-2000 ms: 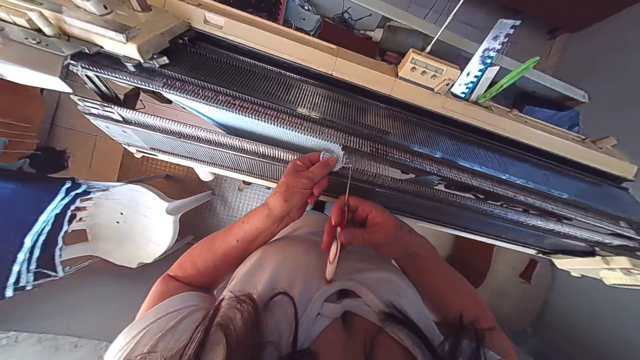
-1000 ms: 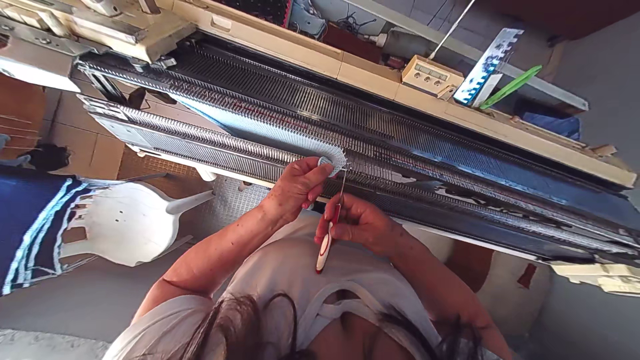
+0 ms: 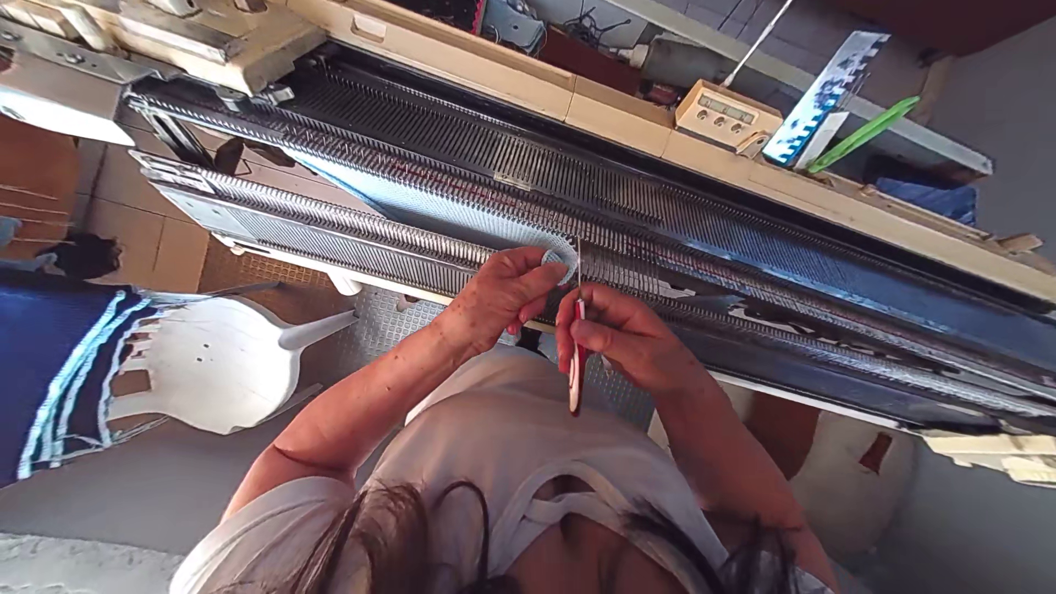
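Note:
A flat-bed knitting machine with two needle beds [image 3: 462, 124] runs across the view. Light blue knitted fabric [image 3: 462, 219] hangs between the beds, and its right edge is pinched in the fingertips of my left hand [image 3: 507, 297]. Close to its right, my right hand [image 3: 623, 334] grips a hand tool with a red and white handle [image 3: 576, 363]. The tool's thin metal shaft points up toward the needles beside the fabric edge. Whether its tip touches a stitch is too small to tell.
A beige machine carriage [image 3: 239, 49] sits at the upper left. A beige counter with knobs [image 3: 726, 115], a patterned ruler-like strip [image 3: 825, 99] and a green plastic tool [image 3: 866, 134] are at the back right. A white plastic chair [image 3: 223, 363] stands lower left, near dark blue fabric [image 3: 49, 363].
The tool's handle has changed its tilt in my right hand and now points almost straight down. My left hand stays at the fabric edge.

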